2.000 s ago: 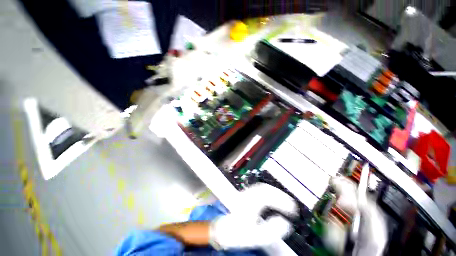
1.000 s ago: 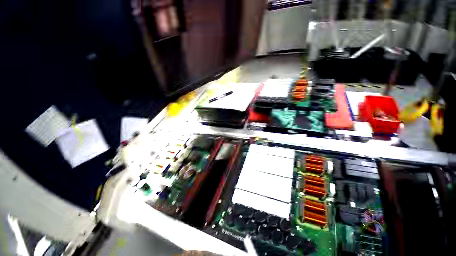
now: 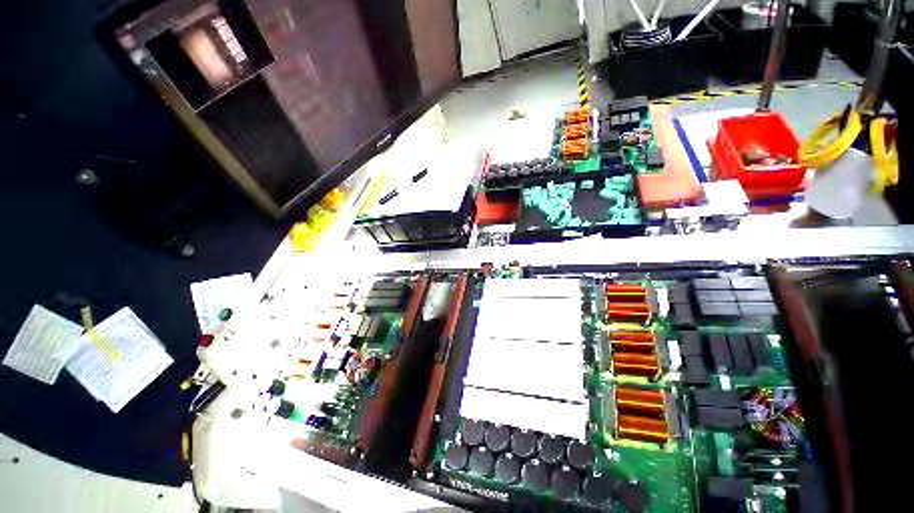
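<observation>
A large green power board (image 3: 666,466) lies nearest in front of me in a dark board carrier with red-brown side bars (image 3: 438,371). It bears four white rectangular blocks (image 3: 526,351), rows of black round capacitors (image 3: 509,467), three orange coils (image 3: 634,355) in a column, black square blocks (image 3: 737,353) and a multicoloured toroid coil (image 3: 774,413). A second board (image 3: 346,401) lies to its left, partly inside the white machine. Neither of my hands is in the picture.
Behind the silver rail (image 3: 702,246) are a black tray of teal parts (image 3: 581,205), a sample board (image 3: 601,140), paper with a pen (image 3: 403,188) on a black rack, and a red bin (image 3: 759,150). A large monitor (image 3: 311,100) stands at upper left, yellow ducks (image 3: 319,222) below it.
The view has swung and levelled over the boards. Both white-gloved hands, over the power board two seconds ago, have left the picture. The boards show no clear change.
</observation>
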